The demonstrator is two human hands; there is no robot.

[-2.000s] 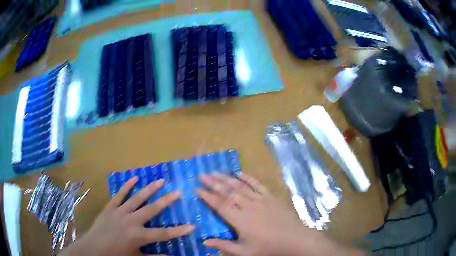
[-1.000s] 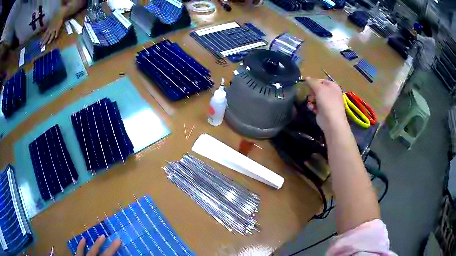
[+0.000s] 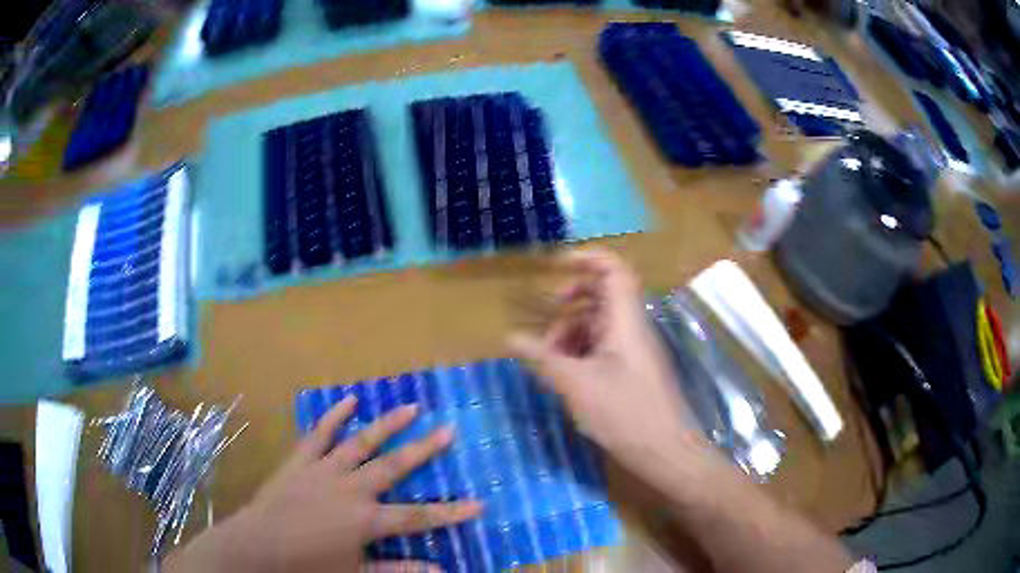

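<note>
The bright blue solar cell string (image 3: 509, 448) lies flat in front of me, with pale parallel lines across it. My left hand (image 3: 369, 487) rests on its left part, fingers spread, pressing no separate item. My right hand (image 3: 593, 347) is raised over its upper right part, fingers curled together and blurred. A faint dark streak shows by the right fingertips; whether the hand holds something is too blurred to tell. The hand and forearm hide the string's right edge and part of the silver ribbon bundle (image 3: 716, 381).
Tangled short ribbons (image 3: 162, 453) and a white strip (image 3: 56, 476) lie left. A finished panel stack (image 3: 129, 274) and two dark cell stacks (image 3: 327, 190) sit on mats behind. A white strip (image 3: 766, 347), a bottle (image 3: 772, 213), a grey round unit (image 3: 856, 229) and cables are right.
My right hand has come back from beside the grey unit to above the blue string. The view has swung left. My left hand stays on the string, now more fully in view.
</note>
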